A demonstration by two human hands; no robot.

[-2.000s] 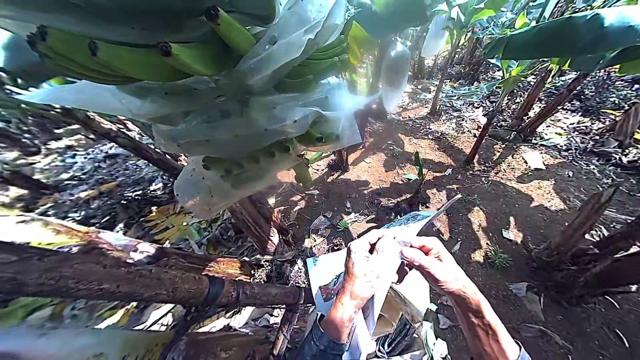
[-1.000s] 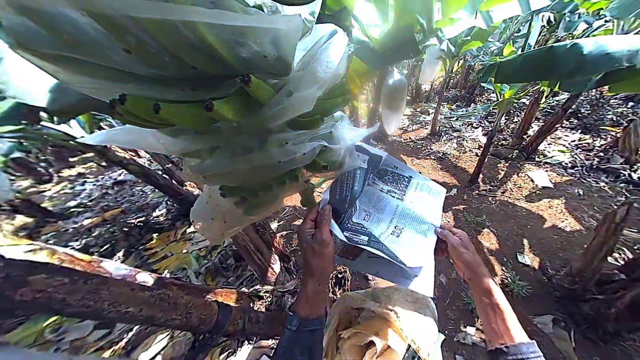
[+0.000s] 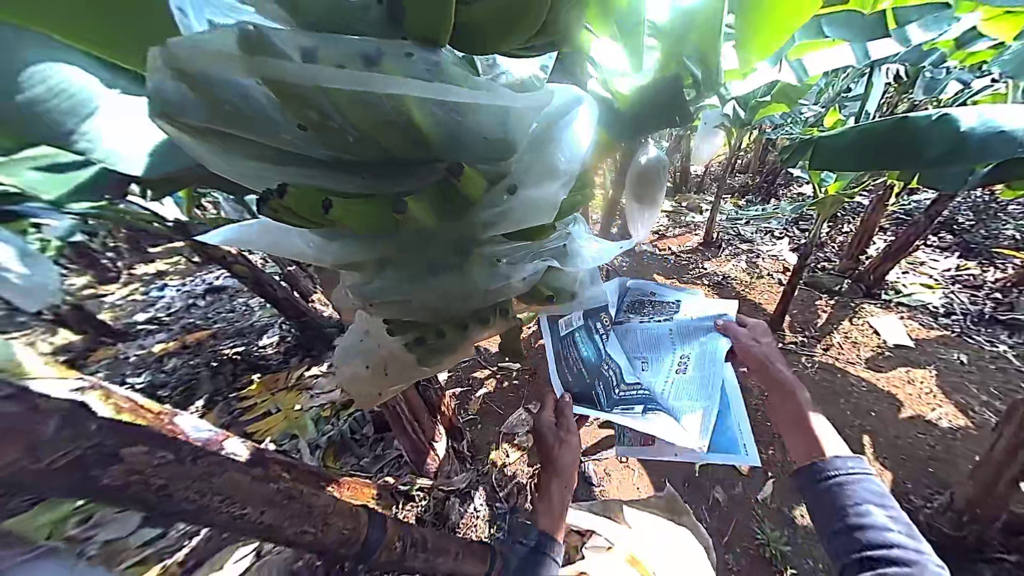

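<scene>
Printed newspaper sheets [image 3: 680, 360] are spread between my hands, overlapping and partly folded, above the soil. My left hand [image 3: 558, 436] grips their lower left edge. At the upper right edge, my right hand [image 3: 750, 342] pinches the paper between thumb and fingers. Left of and above the sheets hangs a large bunch of green bananas [image 3: 360, 210], wrapped in layers of translucent plastic film [image 3: 336, 120]. The film's loose lower edge is close to the paper's upper left corner. Below my hands is an open pale bag [image 3: 640, 532], its contents unclear.
A thick brown banana stem or pole [image 3: 200, 480] slants across the lower left. A banana trunk [image 3: 420, 428] rises under the bunch. A small bagged bunch [image 3: 646, 188] hangs behind. Banana plants [image 3: 800, 264] and dry leaf litter [image 3: 184, 320] surround the dirt ground [image 3: 904, 384].
The hands were close together over the bag two seconds ago; they are now apart, with the newspaper opened out between them. Since one second ago the sheets have shifted and a lower sheet shows more.
</scene>
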